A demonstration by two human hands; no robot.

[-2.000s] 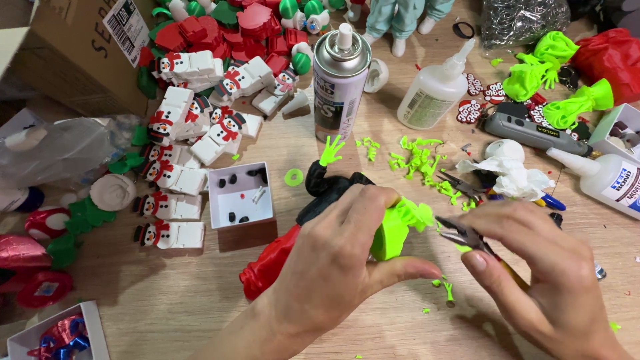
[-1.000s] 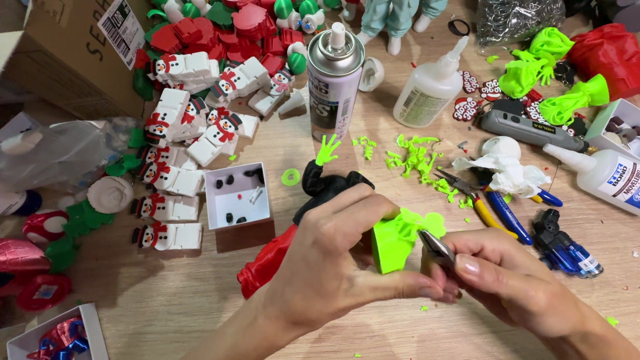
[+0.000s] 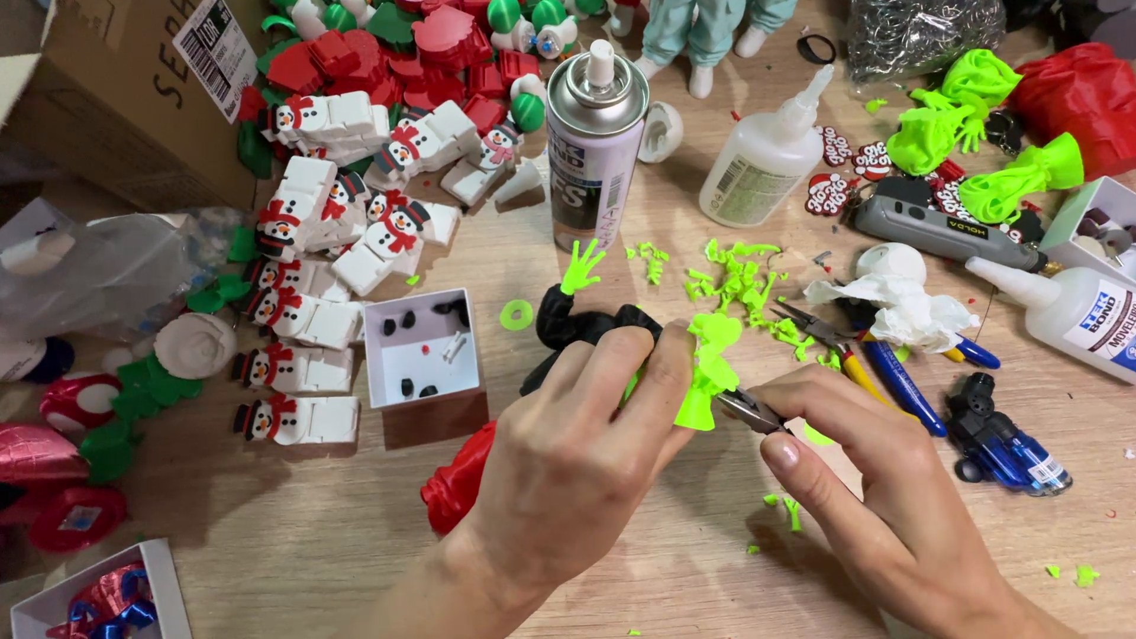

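Observation:
My left hand [image 3: 577,461] is closed around a neon-green plastic piece [image 3: 710,364], whose lobed part stands out past the fingertips. In my right hand [image 3: 879,479] is a small pair of pliers or cutters, with its metal jaws [image 3: 750,410] at the lower right edge of that piece; its handles are hidden in the palm. Behind my left hand lies a black figure part [image 3: 577,324] with a neon-green hand [image 3: 581,266] raised. A red figure part [image 3: 457,479] shows left of my left hand. Green scraps [image 3: 737,280] lie just beyond the piece.
A spray can [image 3: 596,151] and a glue bottle [image 3: 763,155] stand behind. Pliers [image 3: 834,342], a blue torch lighter [image 3: 1003,435], a grey rotary tool [image 3: 950,226] and another glue bottle [image 3: 1083,311] lie right. A small white box [image 3: 422,351] and snowman figures [image 3: 306,420] are left.
The green piece has been turned in my left hand, and the jaws have moved from its upper right side to its lower right edge. My right hand has shifted slightly.

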